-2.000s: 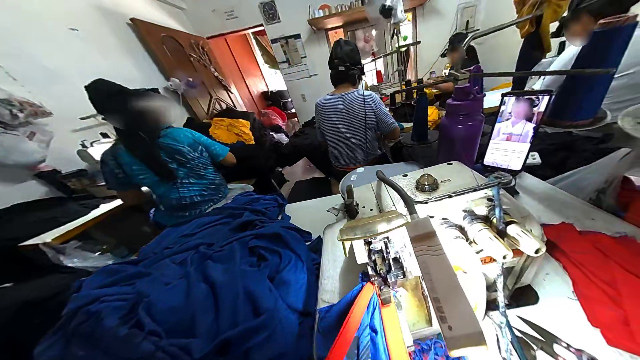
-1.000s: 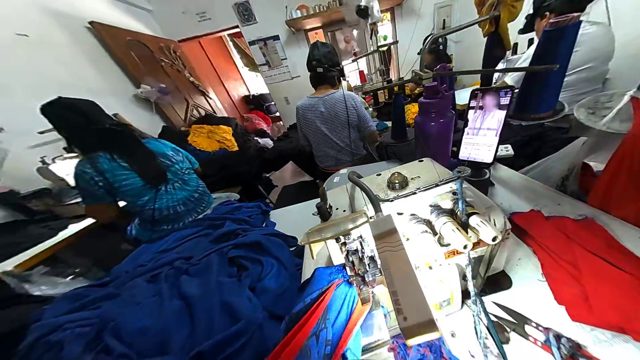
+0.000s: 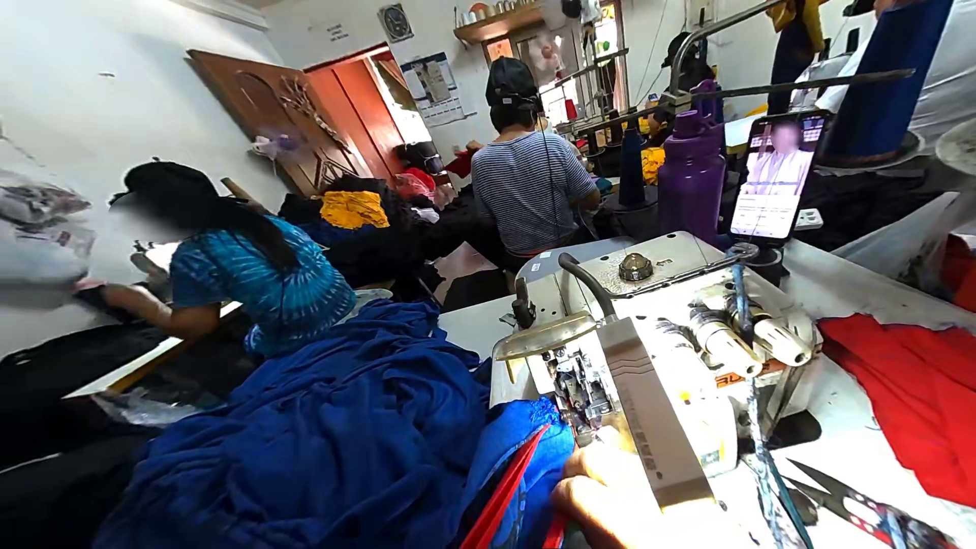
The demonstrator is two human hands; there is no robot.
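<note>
Low in the view, one bare hand point(image 3: 610, 488), overexposed, lies at the front of an overlock sewing machine point(image 3: 686, 305), below its needle area. It looks like my right hand. Its fingers touch blue fabric with a red strip point(image 3: 507, 480) that runs by the presser foot; the fingertips are washed out by the light, so a grip cannot be made out. Left of the machine a large heap of dark blue fabric point(image 3: 328, 427) spreads out. My left hand is not in view.
Scissors point(image 3: 862, 507) and red fabric point(image 3: 907, 396) lie right of the machine. Behind it stand a purple bottle point(image 3: 690, 175), a phone point(image 3: 778, 175) and a blue thread cone point(image 3: 888, 84). One person point(image 3: 259, 267) sits at left, another point(image 3: 526, 168) ahead.
A hand has come into view at the front of the machine. The person at left now has an arm stretched forward.
</note>
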